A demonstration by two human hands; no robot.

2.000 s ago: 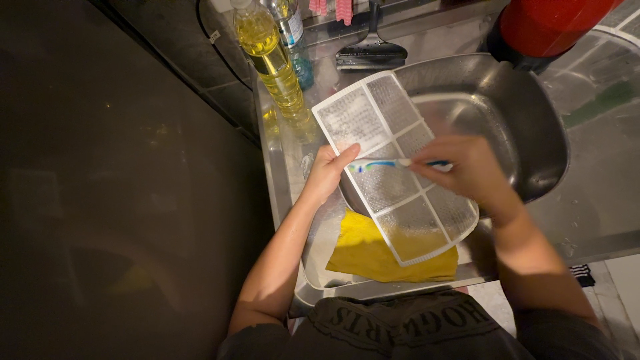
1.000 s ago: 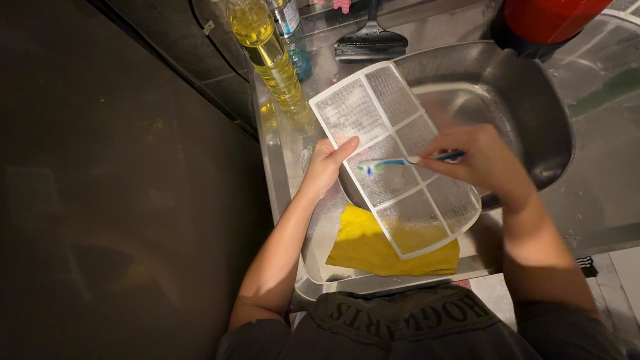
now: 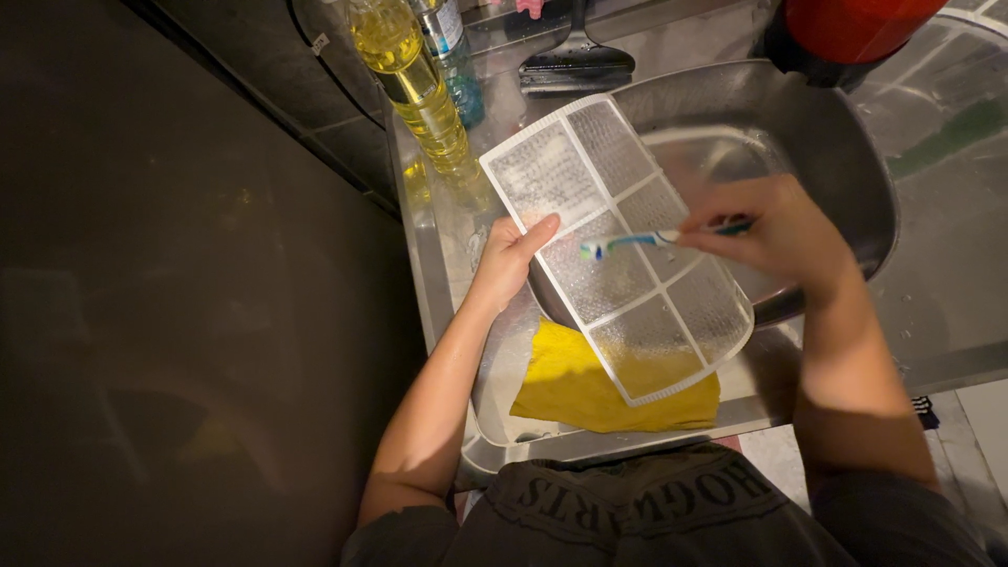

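My left hand (image 3: pixel 510 264) grips the left long edge of a white plastic-framed mesh filter (image 3: pixel 638 303), its thumb on top of the frame. The filter is tilted over the sink's left side, divided into rectangular panels, with whitish foam or wet residue on the upper left one. Pinched in my right hand (image 3: pixel 776 228) is a blue, white and green toothbrush (image 3: pixel 630 239); its bristle head is at the mesh near the middle left panel. Whether the bristles touch the mesh is hard to tell. A yellow cloth (image 3: pixel 563 386) lies under the filter's lower end.
The steel sink basin (image 3: pixel 846 173) lies beyond the filter. A bottle of yellow liquid (image 3: pixel 413 83) and a bluish clear bottle (image 3: pixel 457 71) stand at the back left. Behind the sink are a black squeegee (image 3: pixel 577 63) and a red and black container (image 3: pixel 846 35). A dark surface fills the left.
The toothbrush head has shifted a little over the mesh, and my right hand is still holding it. My left hand keeps its hold on the filter's edge.
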